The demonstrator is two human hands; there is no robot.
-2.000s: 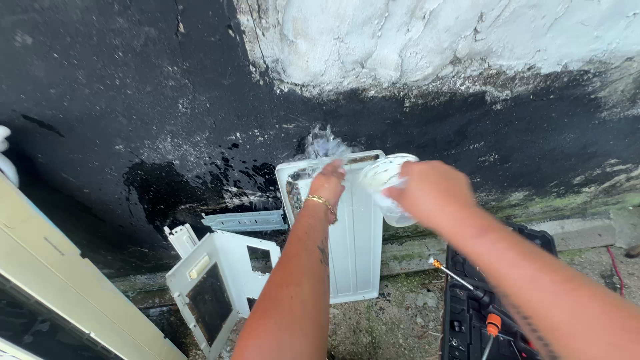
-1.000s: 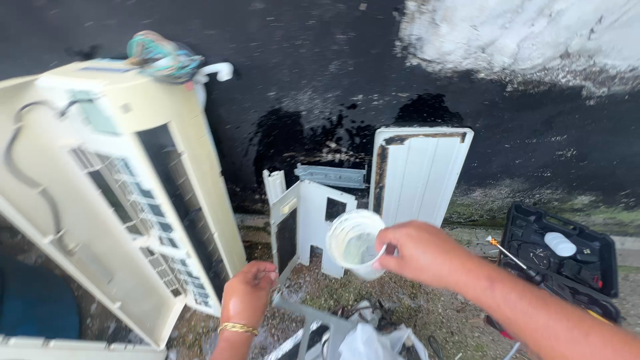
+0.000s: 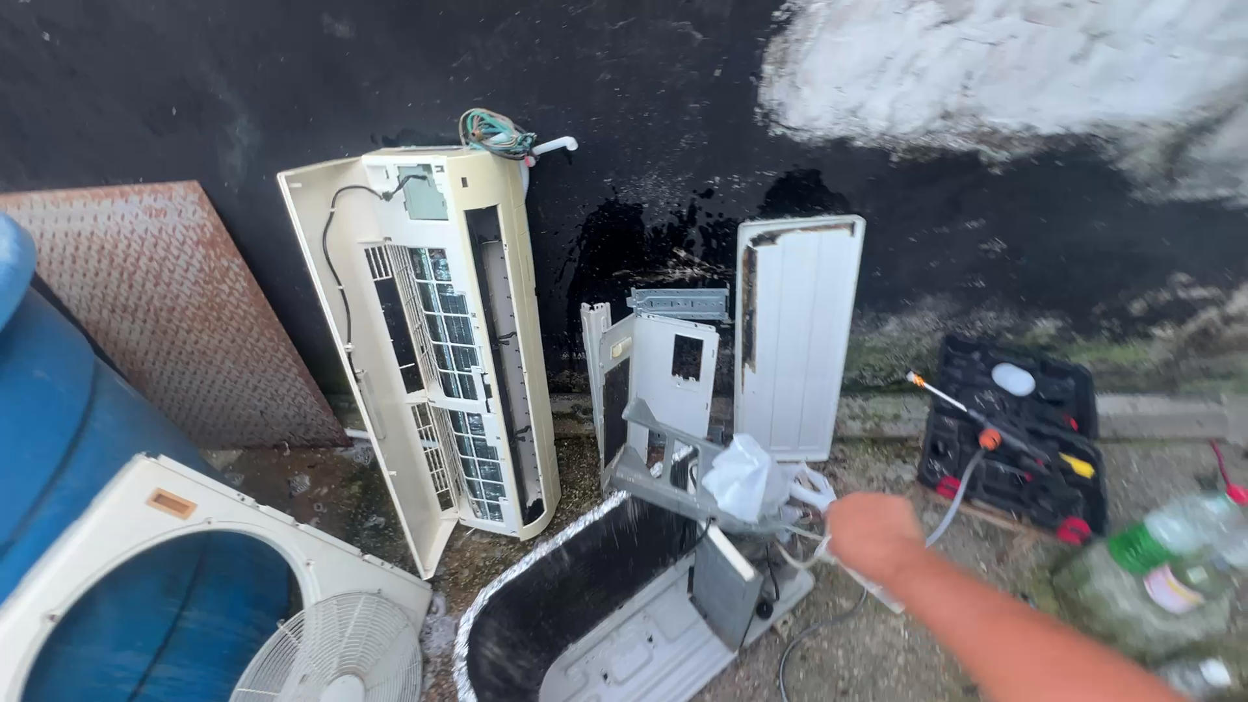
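My right hand (image 3: 875,538) is closed at a white plastic thing beside the white crumpled plastic bag (image 3: 743,480); blur hides whether it grips it. My left hand is out of view. Below the bag lies a grey metal base pan (image 3: 624,651) inside a foil-edged black casing (image 3: 556,570). A white metal panel (image 3: 801,341) with a dirty edge leans upright on the black wall, and a smaller white panel with cutouts (image 3: 673,375) stands to its left. Farther left, the cream air conditioner indoor unit (image 3: 507,341) stands on end with its front cover open.
Blue barrel (image 3: 58,439), rusty tread plate (image 3: 175,312), white fan housing panel (image 3: 146,507) and wire fan grille (image 3: 336,648) stand at left. At right are a black tool case (image 3: 1014,419), a spray lance (image 3: 946,395) with a hose, and plastic bottles (image 3: 1175,536).
The view has swung left and widened. My left hand, seen one second ago, has left the view. The white tub my right hand held then cannot be made out now; that hand is lower, by the bag.
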